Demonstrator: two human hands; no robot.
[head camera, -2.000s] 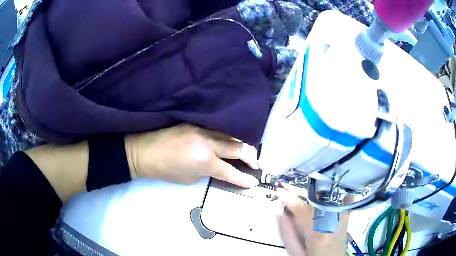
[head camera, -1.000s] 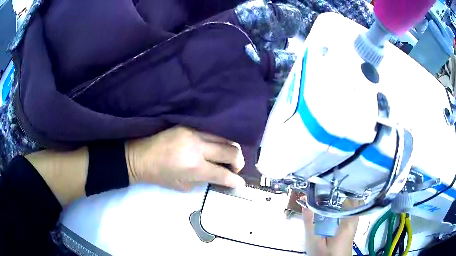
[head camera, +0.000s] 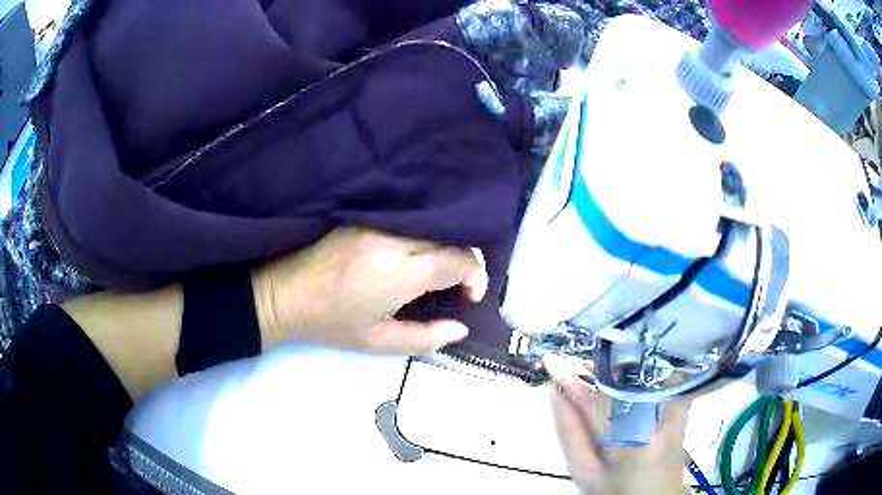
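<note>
The plum lining (head camera: 387, 145) of the jacket is spread left of the white sewing machine head (head camera: 667, 184). A dark zipper edge (head camera: 484, 363) runs along its near edge to the presser foot area (head camera: 542, 348). My left hand (head camera: 358, 295) lies on the lining's near edge, thumb and index finger apart; whether it pinches cloth is unclear. My right hand (head camera: 619, 445) is below the machine head, fingertips near the zipper edge by the presser foot, partly hidden by the grey-blue round attachment (head camera: 634, 421). What its fingertips hold cannot be told.
Green and yellow scissor handles (head camera: 764, 445) lie at the lower right, with blue snips (head camera: 700, 474) beside them. A pink thread cone (head camera: 759, 19) stands above the machine. Plaid shell fabric (head camera: 513, 43) lies behind. A ruler tape (head camera: 174, 474) follows the table's front edge.
My right hand moved right under the attachment, then back left to the presser foot. My left fingers drew back from the needle area and spread. More of the zipper edge shows.
</note>
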